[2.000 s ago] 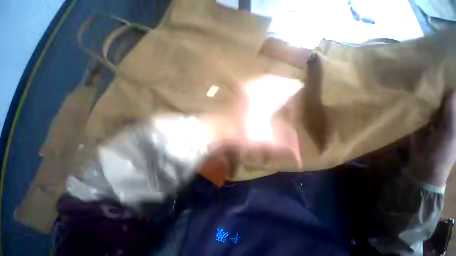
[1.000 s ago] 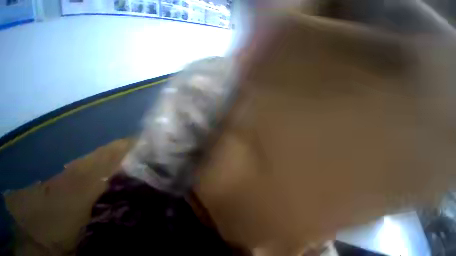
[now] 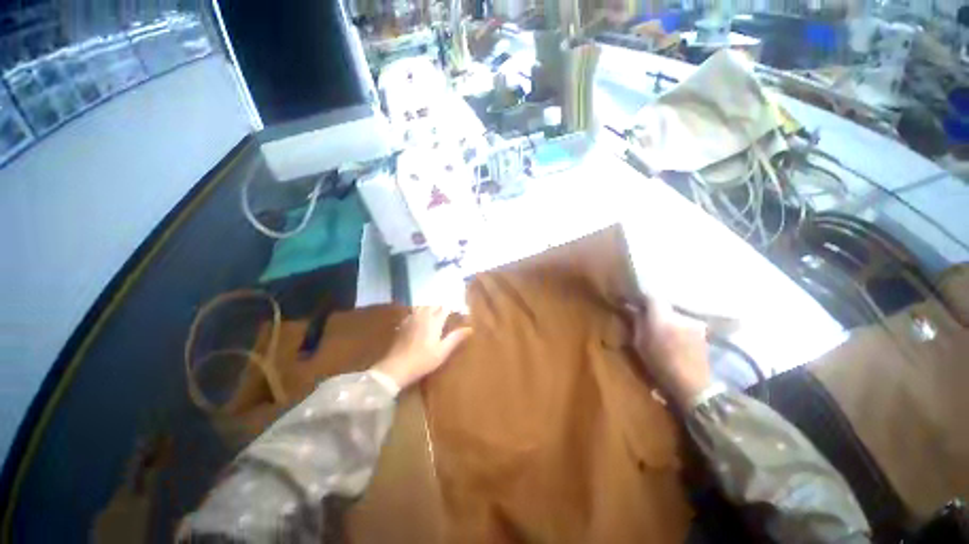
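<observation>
A large orange-brown bag panel [image 3: 531, 393] lies over the front edge of the white machine table and hangs towards me. The white sewing machine [image 3: 430, 191] with red marks stands at the far left; its needle area is lost in glare. My left hand [image 3: 425, 345] lies on the panel just in front of the machine head, palm down, fingers towards it. My right hand [image 3: 667, 342] grips the panel's right edge, slightly blurred. A thin tan handle loop [image 3: 234, 351] stands off the bag at the left, with a short dark tab [image 3: 315, 332] beside it.
A teal cloth [image 3: 316, 239] lies left of the machine, below a black screen box [image 3: 292, 64]. A beige cloth bundle with cords [image 3: 714, 119] lies at the upper right. Stacked brown bags with dark handles [image 3: 898, 393] are at the right. A grey walkway [image 3: 117, 351] runs along the left.
The view has swung back from the wall and walkway to the machine table. The brown panel, earlier raised close to the camera, now lies on the table under both hands.
</observation>
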